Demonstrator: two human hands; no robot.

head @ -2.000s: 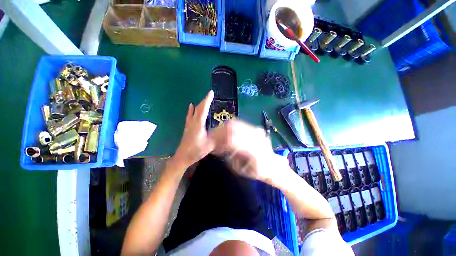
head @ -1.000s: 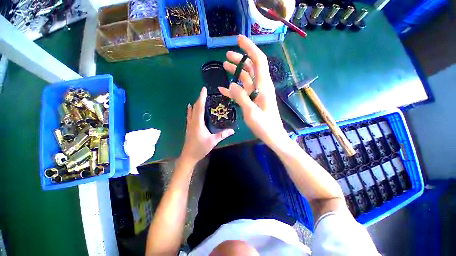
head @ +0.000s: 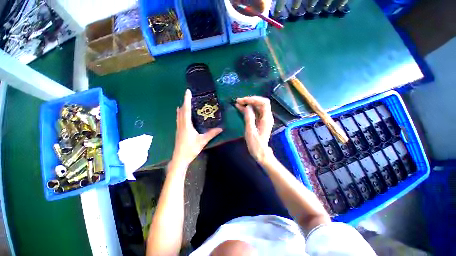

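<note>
The black lock housing (head: 206, 82) lies on the green bench, hollow side up, its long axis away from me. A gold star-shaped plate (head: 207, 111) sits in its near end. My left hand (head: 190, 137) holds the housing's near end, fingers along the left side and thumb at the near edge. My right hand (head: 257, 120) is just right of the housing, not touching it. Its thumb and fingers are pinched on a small dark item whose tip points left; it may be the pliers, mostly hidden by the hand.
A blue bin of metal sleeves (head: 112, 145) and white paper (head: 135, 152) are left. Small blue bins (head: 204, 42) and a grease tub (head: 245, 22) stand behind. A silvery tangle (head: 229, 77) and black heap (head: 253, 65) lie right. A hammer (head: 317, 110) overhangs the housing crate (head: 425, 172).
My right hand has come down from above the housing to its right side, where green-handled pliers showed in it before. My left hand still holds the housing. The camera view has shifted.
</note>
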